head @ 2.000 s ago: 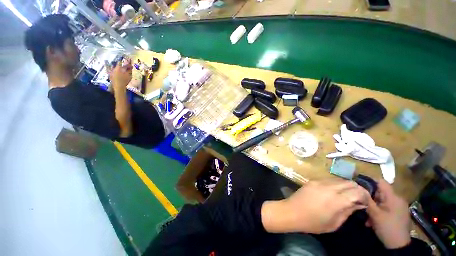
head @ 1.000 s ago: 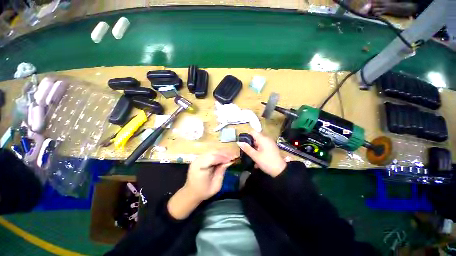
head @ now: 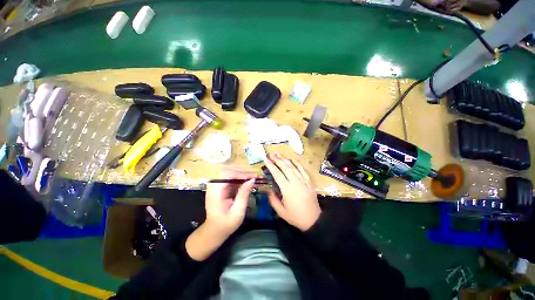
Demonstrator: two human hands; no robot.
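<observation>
My left hand (head: 222,202) holds a thin dark pen-like hand tool (head: 234,181) level in its fingertips, its tip pointing at my right hand. My right hand (head: 294,192) is bent over a small black case (head: 271,177) at the bench's front edge and covers most of it. A pale blue-green sanding pad (head: 255,153) lies just beyond the case. A crumpled white glove or cloth (head: 271,133) lies behind the pad. The hammer (head: 176,147) and the yellow-handled tool (head: 142,149) lie to the left.
Several black cases (head: 262,99) lie along the back of the bench (head: 363,99). A bench grinder (head: 390,153) stands right, beside rows of black cases (head: 491,143). A clear blister sheet (head: 88,132) with pink cases lies left. A cardboard box (head: 126,237) is below. A grey post rises right.
The view has swung right from the neighbouring worker to the grinder. My right hand has come down over the black case, and my left hand holds the tool level beside it.
</observation>
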